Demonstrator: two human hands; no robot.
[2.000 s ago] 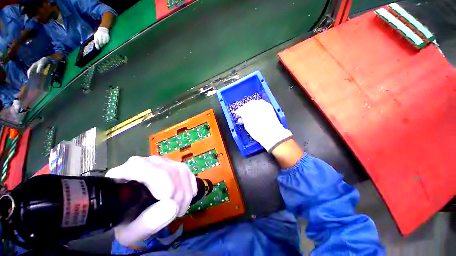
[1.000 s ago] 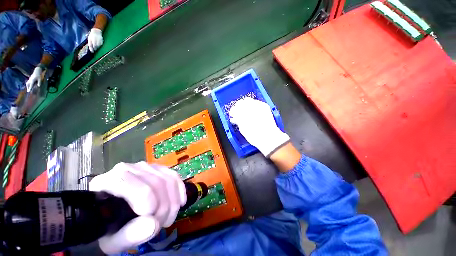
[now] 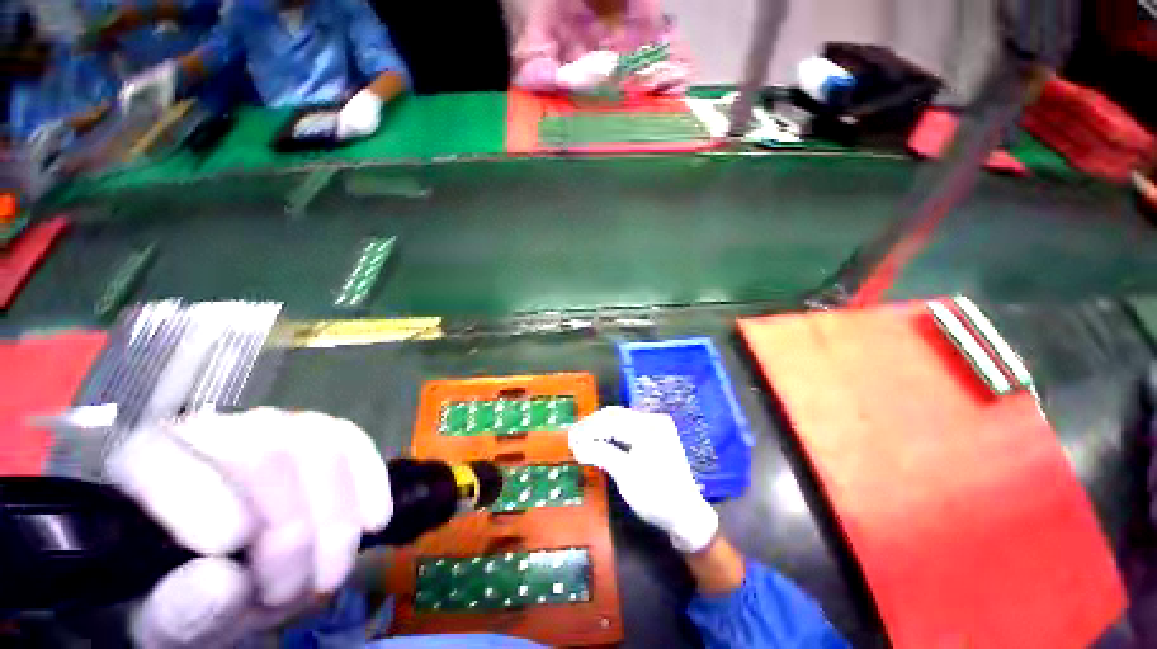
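My left hand (image 3: 260, 507), in a white glove, is closed around a black electric screwdriver (image 3: 425, 497). Its yellow-banded tip is over the left part of the middle circuit board (image 3: 543, 487). The orange fixture (image 3: 514, 444) holds three green boards, with one at the back (image 3: 508, 416) and one at the front (image 3: 505, 579). My right hand (image 3: 650, 475), also gloved, is at the fixture's right edge with fingertips together. Whether it pinches a screw is too small to tell. The blue bin (image 3: 702, 412) with small screws stands just right of the fixture.
A red mat (image 3: 939, 482) lies at right with white-striped boards (image 3: 983, 345). Silvery striped parts (image 3: 190, 361) are piled at left. Loose boards (image 3: 367, 270) lie on the green belt (image 3: 609, 235). People in blue and pink smocks sit across it.
The view has tilted up, showing more of the far side. My right hand has left the bin and moved to the fixture's edge. The screwdriver tip has moved from the front board to the middle one.
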